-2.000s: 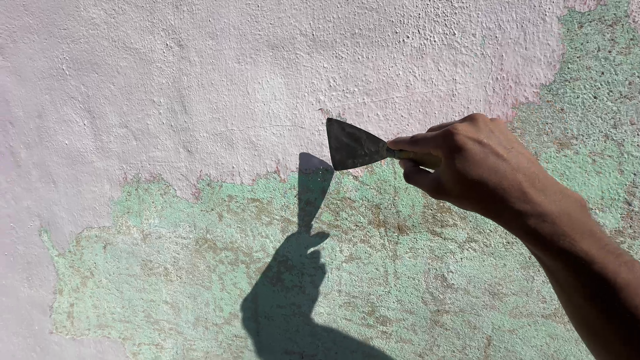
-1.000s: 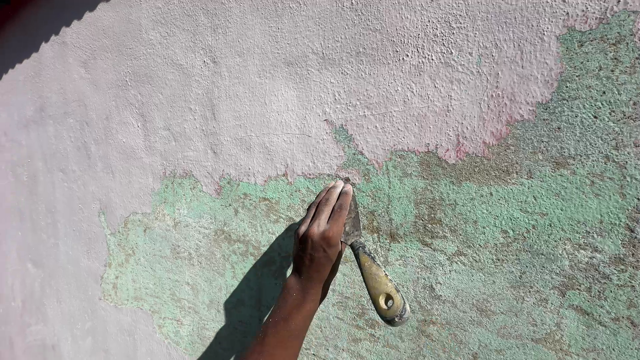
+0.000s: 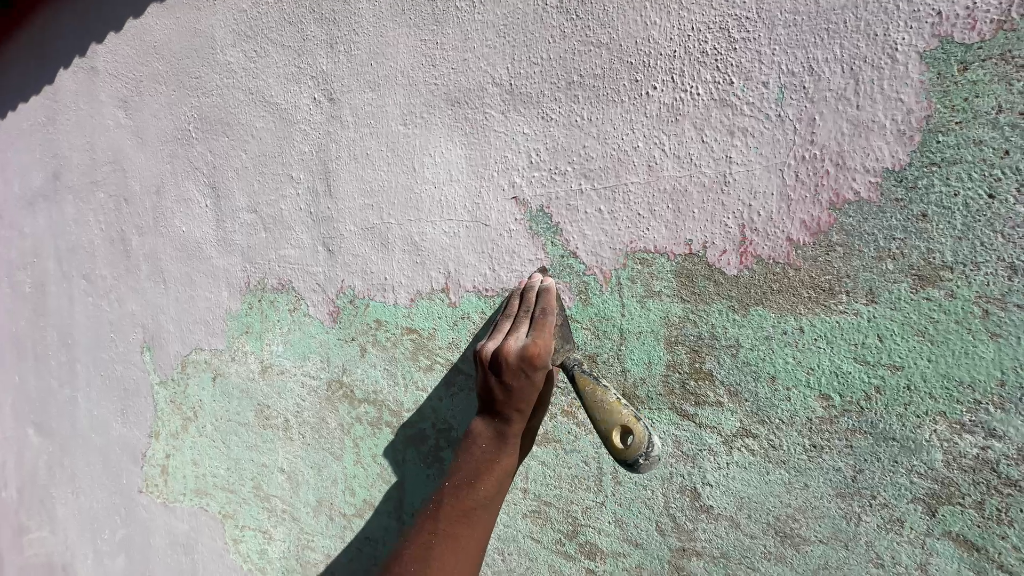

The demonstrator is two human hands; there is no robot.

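My left hand [image 3: 516,344] reaches up from the bottom edge and holds a putty knife by its triangular metal blade [image 3: 564,332], fingers over the blade and thumb hidden behind it. The worn yellowish handle [image 3: 604,408], with a hole near its end, points down to the right. My fingertips and the blade's tip lie at the ragged edge between pale pink paint [image 3: 432,160] and exposed green paint [image 3: 800,352] on a rough wall. A narrow green notch [image 3: 548,228] cuts into the pink just above the fingertips. My right hand is out of view.
Fine cracks [image 3: 656,180] run through the pink paint above the hand. Brownish bare patches [image 3: 768,284] show within the green area. The shadow [image 3: 424,440] of my arm falls on the wall to its left. A dark jagged-edged shadow [image 3: 56,48] covers the top left corner.
Two seconds ago my right hand held the putty knife by its handle; it has since left the view. My left hand has come in and grips the blade, with the handle now pointing downward.
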